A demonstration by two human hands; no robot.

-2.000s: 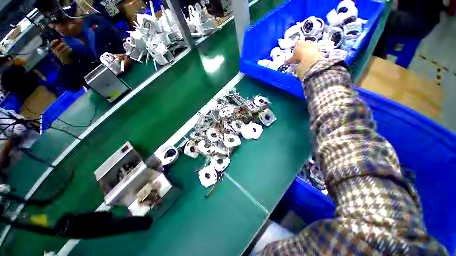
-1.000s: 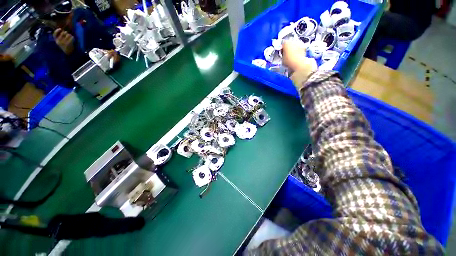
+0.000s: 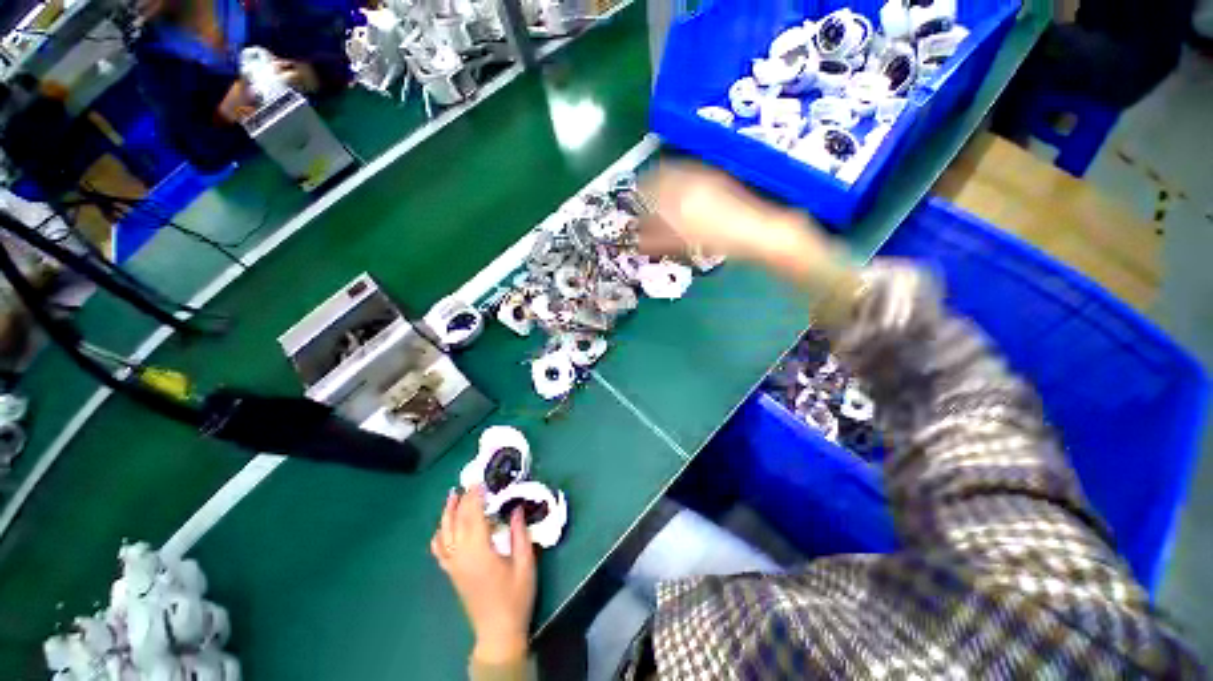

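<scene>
My left hand (image 3: 490,572) is at the bench's near edge, with its fingers and thumb on a white plastic housing (image 3: 539,514) that has a dark round opening. A second white housing (image 3: 503,458) touches it just behind. My right hand (image 3: 712,220) is blurred and reaches over the right end of the module pile (image 3: 585,273); whether it holds anything is hidden by the blur. The pile is a tangle of white and grey modules with wires. The blue bin of white housings (image 3: 765,162) stands beyond the right hand.
A grey metal screw feeder (image 3: 386,373) has a white housing (image 3: 455,322) beside it. The black screwdriver (image 3: 313,432) hangs at left. A white stack of housings (image 3: 146,625) is at lower left. A lower blue bin (image 3: 1064,386) is at right. A person (image 3: 220,67) works across the bench.
My right hand has left the raised blue bin and moved left to the module pile. My left hand and two housings now show at the front edge. The view has shifted, showing the white stack.
</scene>
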